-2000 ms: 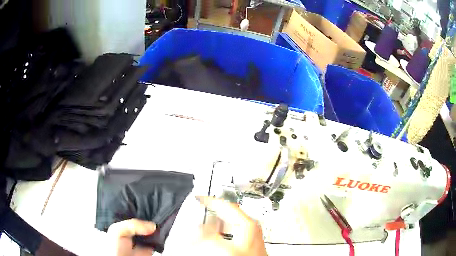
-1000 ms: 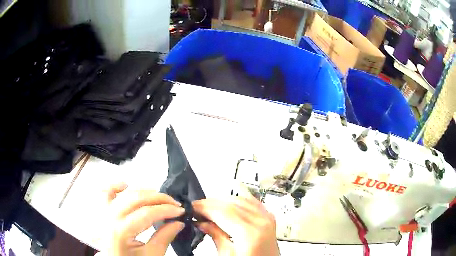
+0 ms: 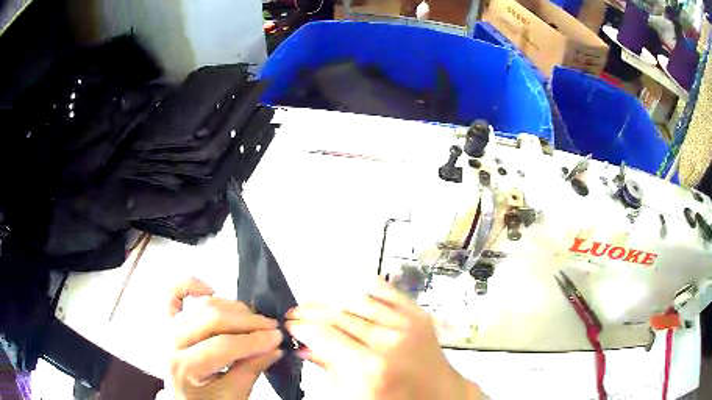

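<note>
A black fabric piece (image 3: pixel 261 262) is folded into a narrow pointed shape, its tip up toward the stacked pieces and its lower end below my hands. My left hand (image 3: pixel 226 340) pinches its edge from the left, and my right hand (image 3: pixel 382 340) pinches it from the right, fingertips almost touching. A small dark part shows between the fingertips. The white sewing machine head (image 3: pixel 546 242) with red lettering lies to the right of my hands. The needle area is partly hidden behind my right hand.
A heap of black pieces (image 3: pixel 187 148) lies at the left of the white table (image 3: pixel 336 187). Blue bins (image 3: pixel 500 94) stand behind it, with a carton (image 3: pixel 539 35) beyond. Dark snips (image 3: pixel 578 301) with a red ribbon (image 3: pixel 598 363) lie on the machine bed.
The fabric was spread flatter two seconds ago, then was folded to a narrow point. Both hands now pinch it together. Since one second ago, its upper tip has shifted left and the view has moved slightly.
</note>
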